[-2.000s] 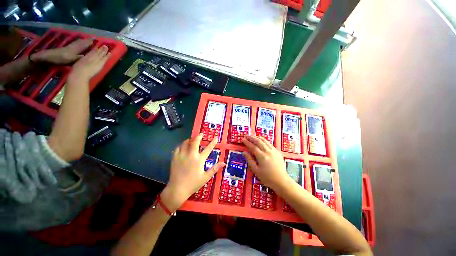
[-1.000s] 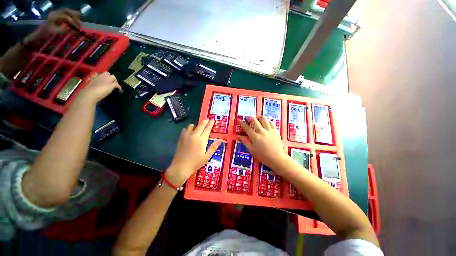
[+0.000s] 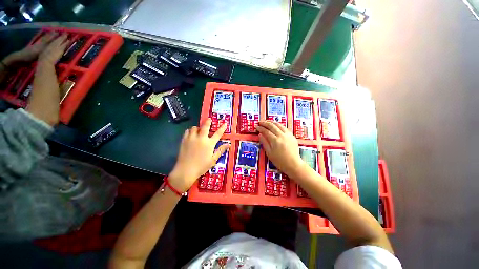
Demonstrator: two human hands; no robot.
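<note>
An orange-red phone tray (image 3: 262, 198) lies in front of me with red keypad phones face up in two rows of pockets. The back-row screens are lit pale with digits. A front-row phone (image 3: 245, 167) shows a blue screen. My left hand (image 3: 197, 152) lies over the tray's left side, fingertips on the keys of the back-left phone (image 3: 222, 107), thumb over the front-left phone. My right hand (image 3: 279, 144) rests over the tray's middle, fingertips beside the keys of the second and third back-row phones. Both hands hold nothing. My right forearm partly covers front-row phones.
Loose black batteries (image 3: 153, 64) lie in a pile behind left, with a red piece (image 3: 150, 109) among them. A person's hands (image 3: 48, 48) are over another tray (image 3: 107, 52) at far left. A white board (image 3: 210, 26) and a metal post (image 3: 320, 37) stand behind.
The neighbour's hands have moved over their tray, and a loose battery now shows on the bench beside it. The view has shifted slightly. My hands stay over the same phones, fingers slightly shifted.
</note>
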